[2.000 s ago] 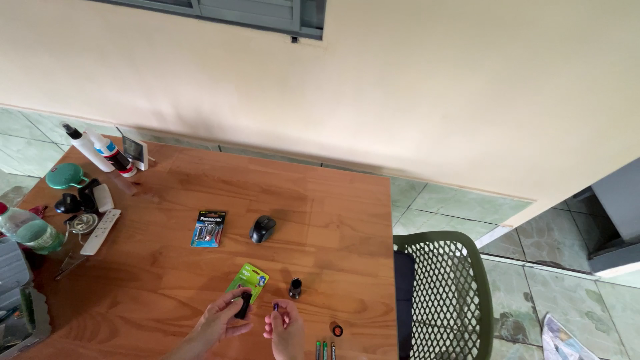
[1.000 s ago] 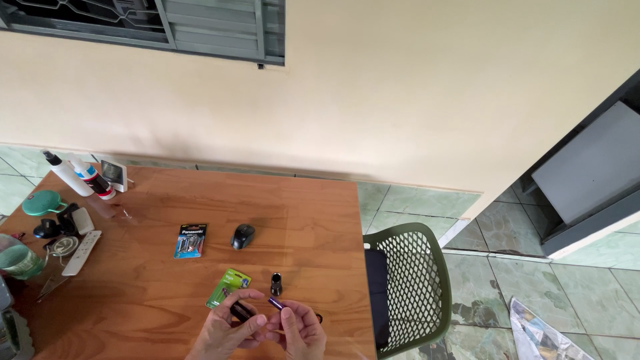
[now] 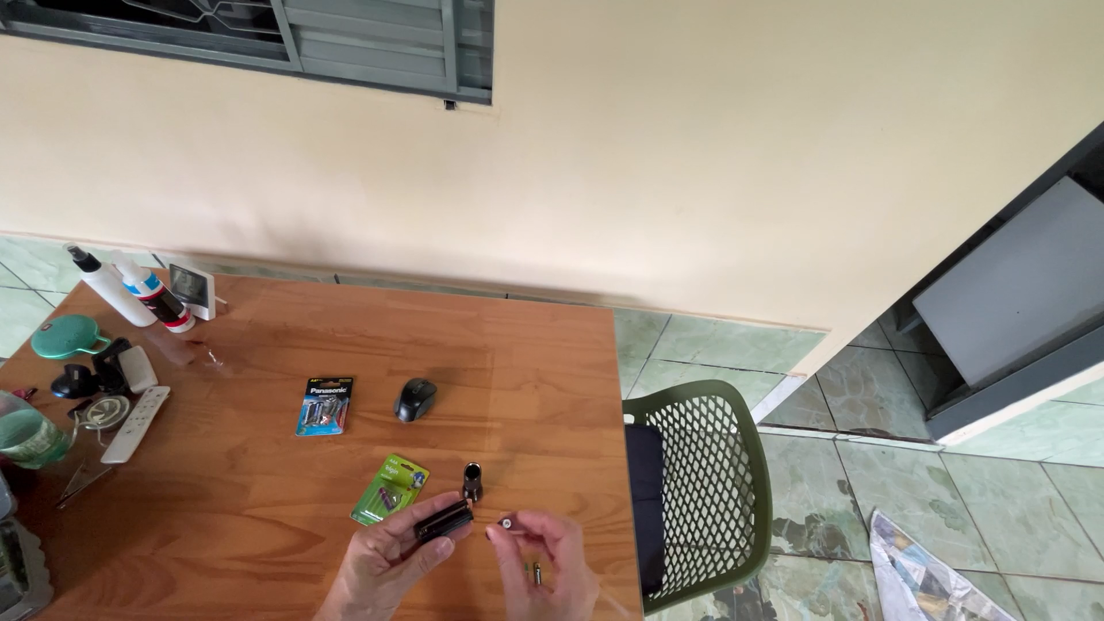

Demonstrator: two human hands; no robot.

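Note:
My left hand [image 3: 392, 548] holds a black cylindrical battery holder [image 3: 443, 522] between thumb and fingers. Just right of it, my right hand [image 3: 548, 552] pinches a small battery [image 3: 506, 523], its end facing up. Another small battery [image 3: 536, 573] shows on the table below the right fingers, partly hidden by the hand. Behind the left fingertips stands a short black tubular part [image 3: 472, 481], its open end up. A green blister pack of batteries [image 3: 390, 490] lies behind the left hand. Farther back lie a blue and black Panasonic battery pack [image 3: 325, 406] and a black computer mouse [image 3: 416, 400].
On the left of the wooden table [image 3: 259, 345] are spray bottles [image 3: 155, 293], a small white-framed display [image 3: 192, 291], a white power strip [image 3: 136, 424], a green round case [image 3: 69, 336] and a plastic box [image 3: 21, 561]. A green mesh-backed chair [image 3: 703, 492] stands against the right edge.
My hands were close together one second ago; now the right hand is apart from the black holder, still pinching a battery. The view has shifted.

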